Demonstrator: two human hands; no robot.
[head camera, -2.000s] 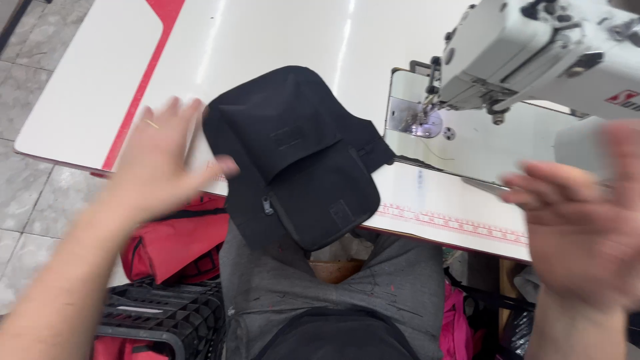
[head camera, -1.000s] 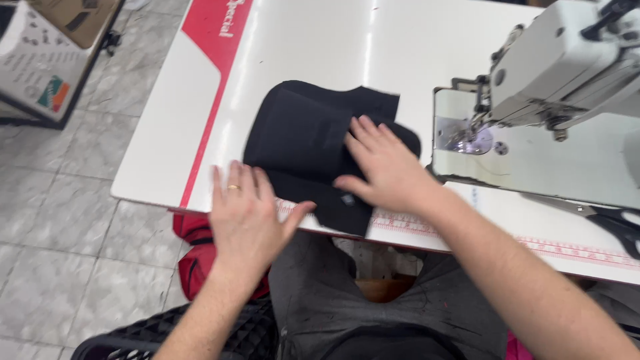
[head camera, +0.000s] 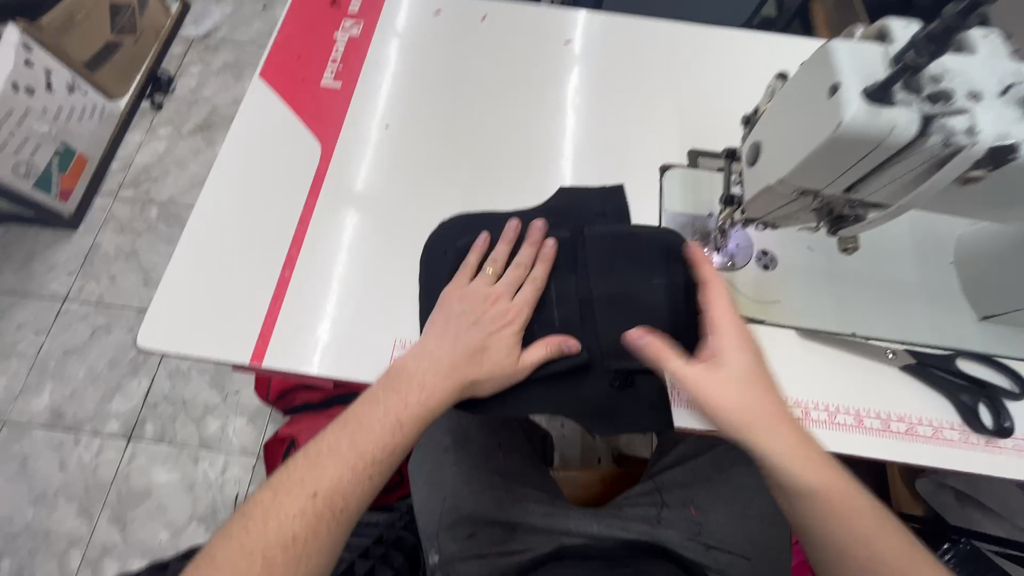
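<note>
A black fabric bag piece (head camera: 640, 280) with a zippered pocket lies at the front edge of the white sewing table, its lower part hanging over the edge. My left hand (head camera: 500, 320) rests flat on its left half, fingers a little apart. At its right edge is my right hand (head camera: 712, 344), the thumb on top of the fabric and the fingers curled around the side. Just right of the piece stands an industrial sewing machine (head camera: 840, 136), its needle area lit. The undersides of both hands are hidden.
Black-handled scissors (head camera: 944, 372) lie on the table at the right, by a red printed ruler scale (head camera: 872, 424). Red fabric (head camera: 296, 408) hangs below the table's front edge. A printed white box (head camera: 56, 128) stands at the upper left, above the tiled floor.
The black piece, earlier tilted, now lies with its pocket to the right. My left hand has come onto it, and my right hand has moved from its middle to its right edge.
</note>
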